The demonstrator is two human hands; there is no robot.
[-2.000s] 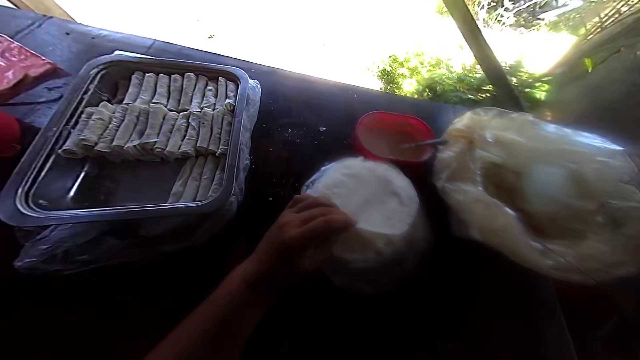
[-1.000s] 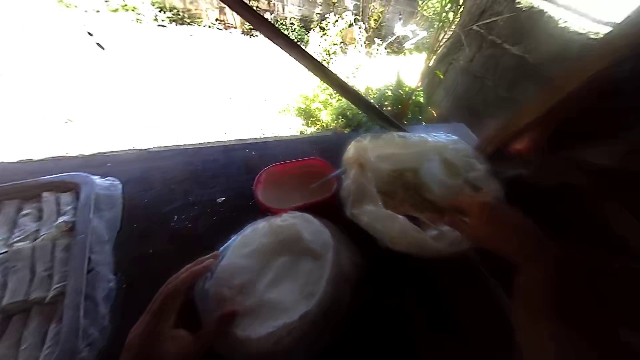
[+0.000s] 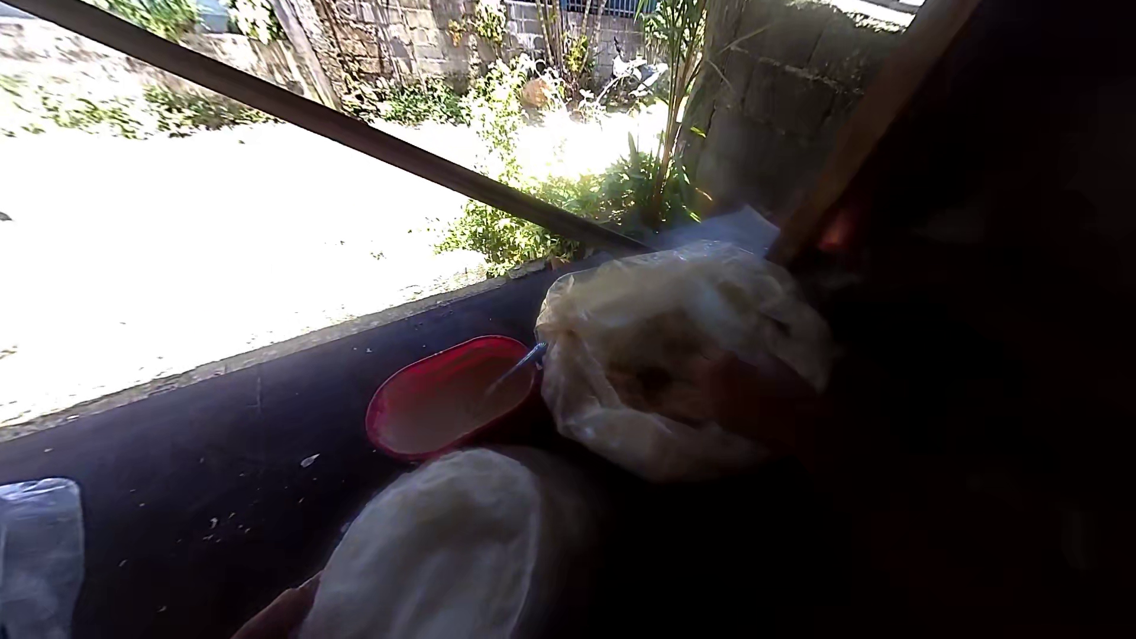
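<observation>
A stack of thin round white sheets (image 3: 444, 541), apparently food wrappers, is at the bottom centre, with my left hand (image 3: 282, 612) at its left edge, partly out of frame. Just beyond the stack stands a red oval container (image 3: 453, 399) of cloudy, pale liquid, with a thin utensil handle (image 3: 519, 366) leaning over its right rim. To the right, a clear plastic bag (image 3: 595, 390) lies open around a pale brownish food mass (image 3: 652, 377). My right hand (image 3: 763, 404) is dark and blurred at the bag's opening; its fingers and anything in them cannot be made out.
The dark tabletop (image 3: 204, 453) bears small white crumbs. Part of a clear plastic sheet (image 3: 40, 550) shows at the left edge. A slanting pole (image 3: 355, 133) crosses beyond the table, and a wooden post (image 3: 870, 133) stands at the right. Deep shadow hides the lower right.
The view has swung right, so the tray of rolled wrappers is out of sight. My right hand, not seen two seconds ago, is at the plastic bag. My left hand stays by the stack.
</observation>
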